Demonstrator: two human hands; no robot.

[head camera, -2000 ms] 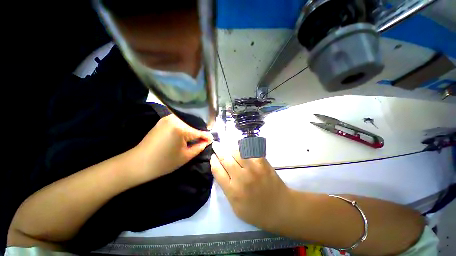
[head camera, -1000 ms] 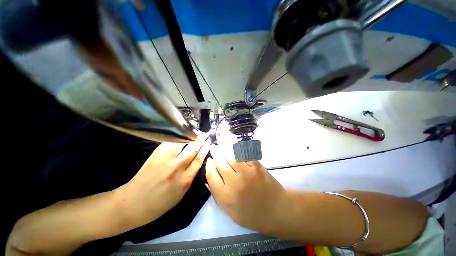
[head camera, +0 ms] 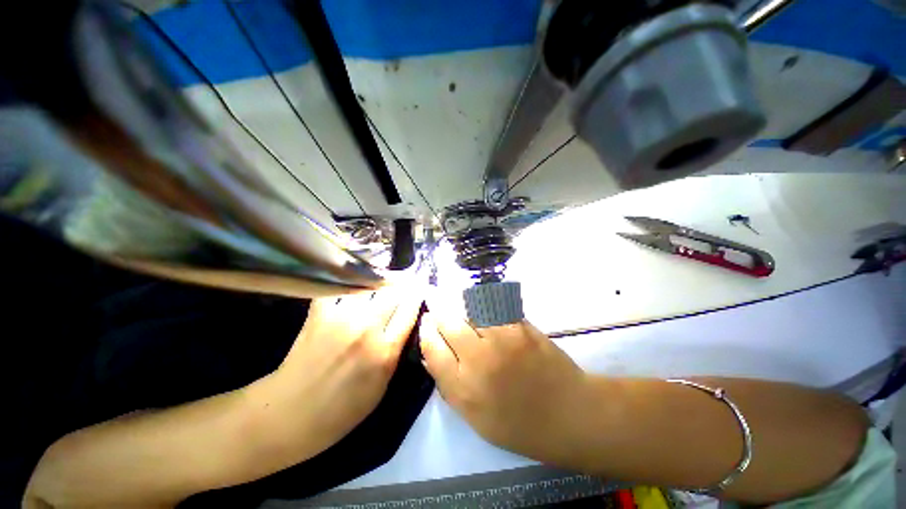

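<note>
A black garment (head camera: 397,423) lies heaped at the left and reaches the table's front edge. My left hand (head camera: 343,363) is on it, with the fingers at its edge below the needle area. My right hand (head camera: 502,383) is close beside, fingers curled against the same edge from the right. A narrow dark strip of the edge shows between the hands. Both hands hold the garment there. Glare washes out the fingertips and presser foot, and a ribbed tension knob (head camera: 494,303) covers part of my right fingers.
The white machine head (head camera: 437,109) with a blue stripe fills the top. A large grey knob (head camera: 671,104) and blurred shiny metal (head camera: 228,214) stand close to the camera. Red and silver snips (head camera: 700,249) lie on the white bed. A ruler strip (head camera: 477,494) runs along the front edge.
My left hand has turned from pinching the edge to lying flatter, its fingers pointing up towards the needle. My right hand has barely moved. The view has shifted, and the shiny metal now sits further left.
</note>
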